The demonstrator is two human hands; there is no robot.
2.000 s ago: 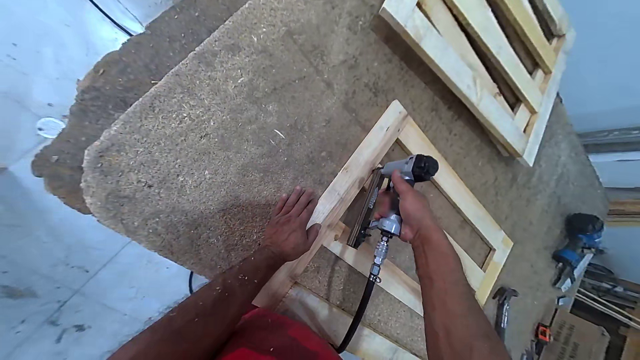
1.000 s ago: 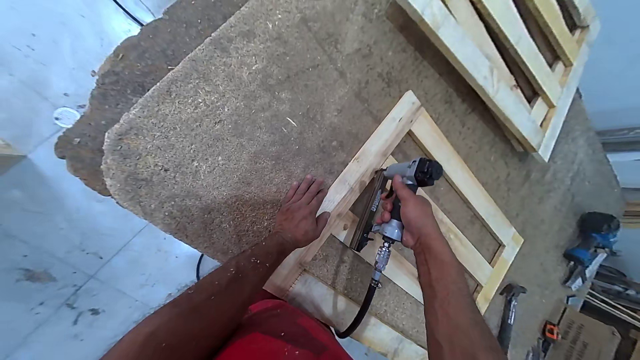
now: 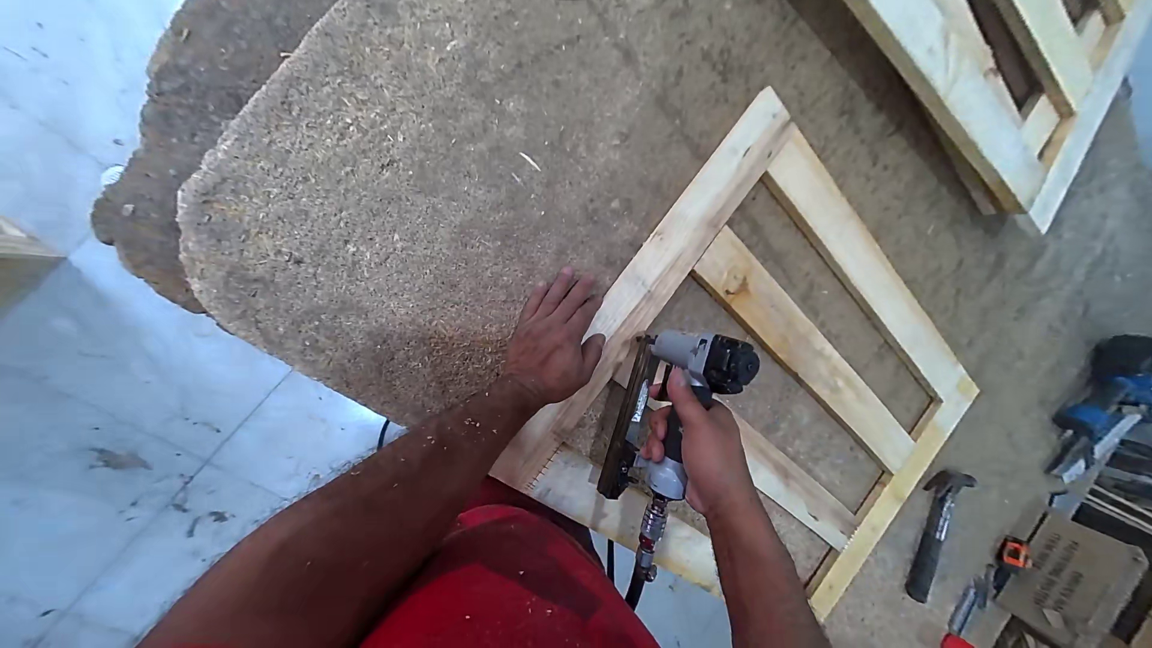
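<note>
A pneumatic nail gun (image 3: 675,414) with a hose at the base of its handle is in my right hand (image 3: 706,441). Its nose meets the inner edge of the near-left board of a slatted wooden frame (image 3: 688,229). My left hand (image 3: 553,346) lies flat at the outer edge of that same board, its thumb over the wood and its fingers on the rough particle board tabletop (image 3: 432,207). The frame lies flat, with a slat (image 3: 810,360) across its middle, and its near end reaches my red shirt.
Another slatted wooden frame (image 3: 954,81) lies at the top right. To the right are a claw hammer (image 3: 936,531), a cardboard box (image 3: 1071,576), an orange tape measure (image 3: 1014,553) and a blue power tool (image 3: 1107,396). A black hose (image 3: 637,580) hangs near my body.
My left thumb now lies over the board's edge. The nail gun stays in my right hand at the same board. The view has shifted slightly.
</note>
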